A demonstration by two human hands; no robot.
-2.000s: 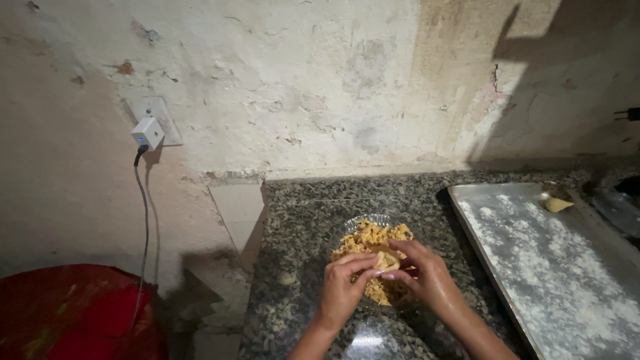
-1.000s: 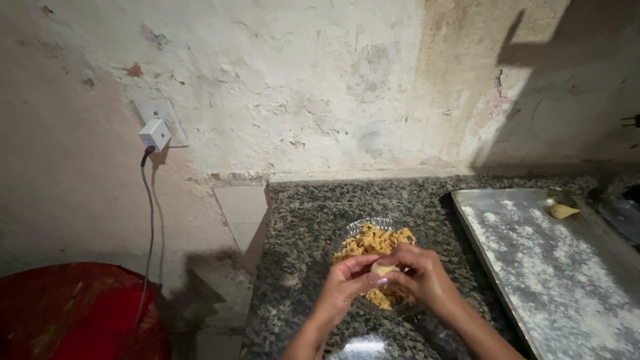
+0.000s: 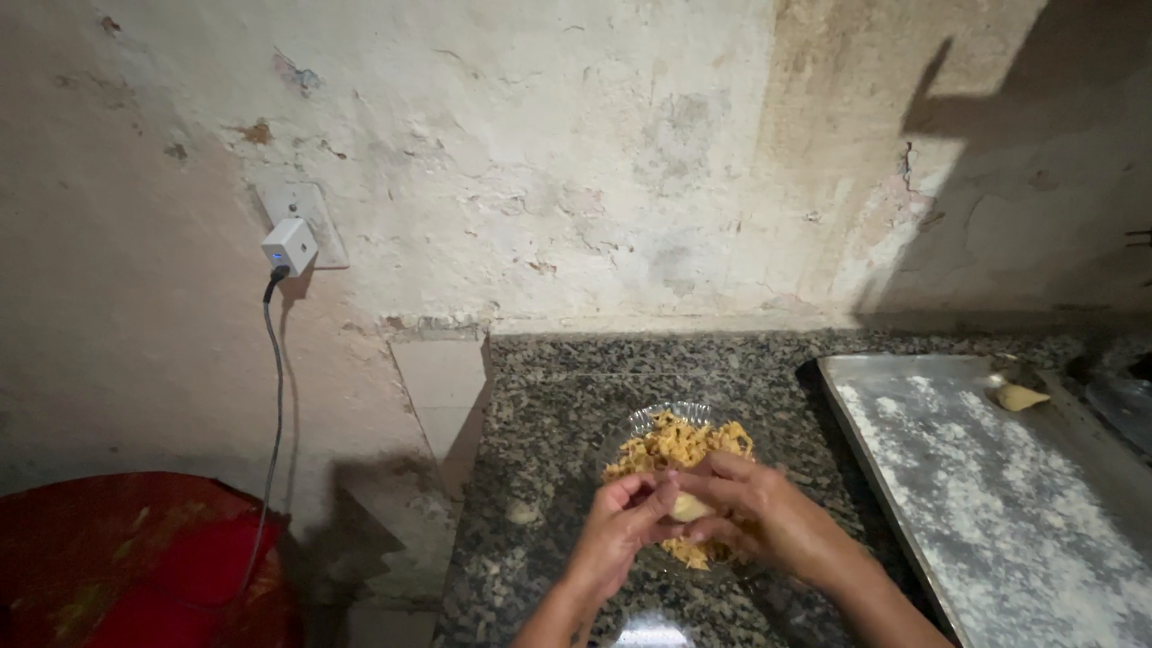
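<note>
My left hand (image 3: 621,531) and my right hand (image 3: 760,508) meet over a clear glass bowl (image 3: 670,413) of shredded orange-yellow filling (image 3: 679,441). Between their fingertips both hold a small piece of pale dough (image 3: 689,507), partly hidden by the fingers. To the right lies a metal baking tray (image 3: 886,499) dusted with white flour. One shaped, pointed piece of dough (image 3: 1021,397) rests near the tray's far right corner.
The speckled granite countertop (image 3: 549,432) meets a worn plaster wall (image 3: 540,180). A white charger (image 3: 290,247) with a dark cable (image 3: 278,387) is plugged into the wall outlet at left. Below it is a round red surface (image 3: 108,540) with a red cloth-like item (image 3: 193,567).
Both hands stay over the bowl, and their fingers have shifted around the dough. The shaped piece on the tray has not moved.
</note>
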